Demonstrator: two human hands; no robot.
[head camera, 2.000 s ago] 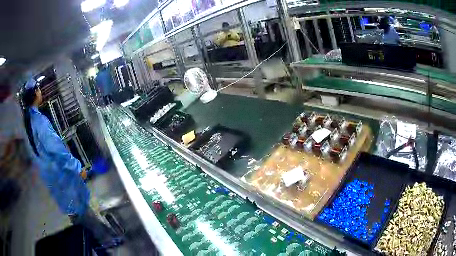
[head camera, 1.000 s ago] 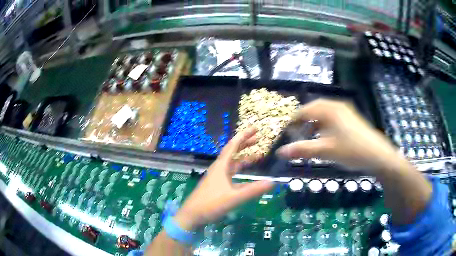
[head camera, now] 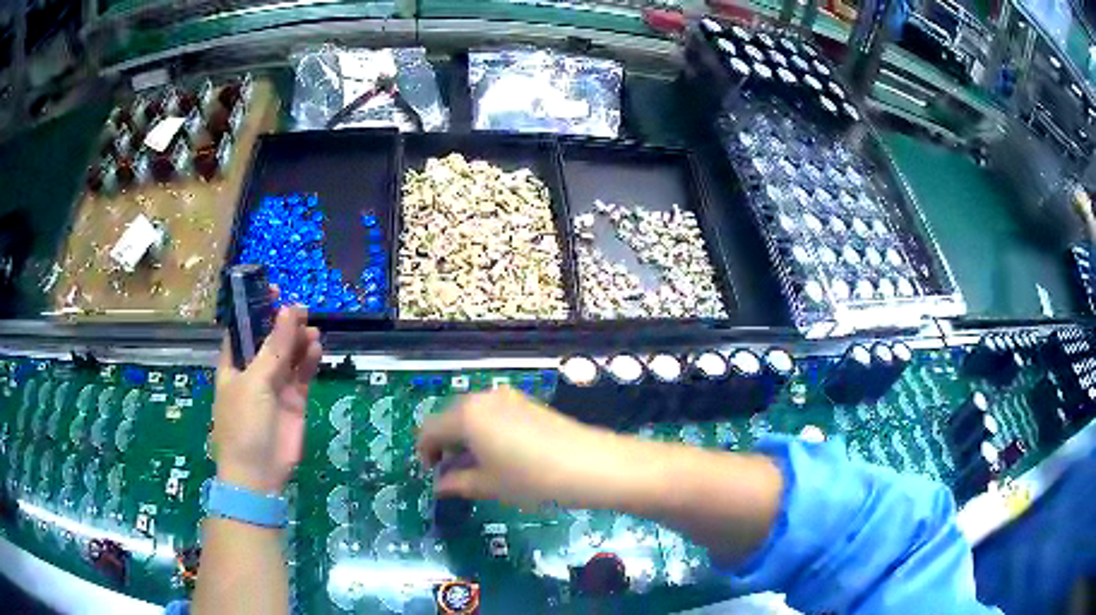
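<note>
My left hand [head camera: 267, 408], with a light blue wrist band, holds a black capacitor [head camera: 248, 315] upright at its fingertips, in front of the blue parts bin. My right hand [head camera: 499, 445] is over the middle of the green circuit board [head camera: 72, 421], slightly blurred. Its fingers are around a dark cylinder [head camera: 454, 499], likely a capacitor, that points down at the board; whether it touches the board is unclear. A row of white-topped capacitors [head camera: 665, 369] stands along the board's back edge, right of my right hand.
Behind the board lie bins of blue discs [head camera: 289, 246], cream-yellow parts [head camera: 481, 240] and whitish parts [head camera: 655, 252]. A tray of wound parts [head camera: 90, 258] is at left, a capacitor blister tray [head camera: 829, 216] at right. Silvery bags [head camera: 547, 94] lie behind the bins.
The view has swung right. My hands have moved from in front of the bins to the left and over the board. A black capacitor now shows in my left hand, a dark cylinder in my right.
</note>
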